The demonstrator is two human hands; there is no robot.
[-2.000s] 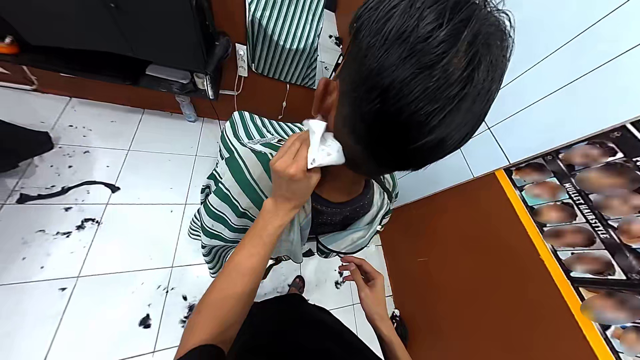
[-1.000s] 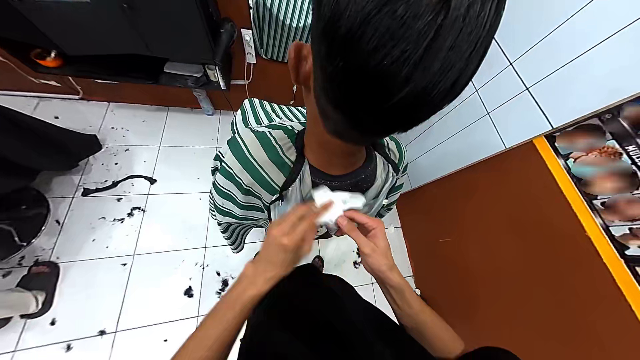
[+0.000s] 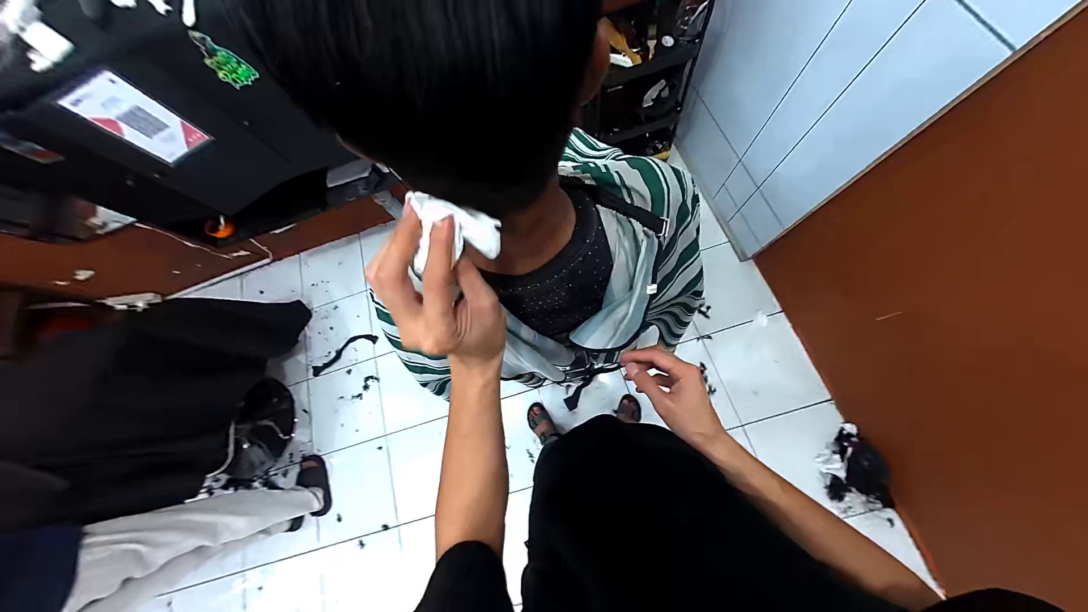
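Note:
A white tissue (image 3: 463, 228) is pinched in the fingers of my left hand (image 3: 442, 293), close to the left side of the seated person's neck (image 3: 544, 229), just below the dark hair (image 3: 425, 85). Low on the right, behind the person's back, is my right hand (image 3: 676, 391); its thumb and fingers are curled near each other, and whether something small lies between them cannot be told. A green and white striped cape (image 3: 671, 204) covers the person's shoulders, with a dark perforated collar (image 3: 561, 293) at the nape.
Hair clippings (image 3: 365, 387) are scattered over the white tiled floor (image 3: 357, 476). Another person's dark garment (image 3: 144, 391) and sandalled foot (image 3: 314, 484) are at the left. A black cabinet (image 3: 280, 153) stands at upper left, a brown wall panel (image 3: 960, 280) at right, and a dark bundle (image 3: 863, 463) beside it.
My hands were together at the tissue one second ago; now they are apart, the left with the tissue up at the neck, the right lower down. The view has swung considerably.

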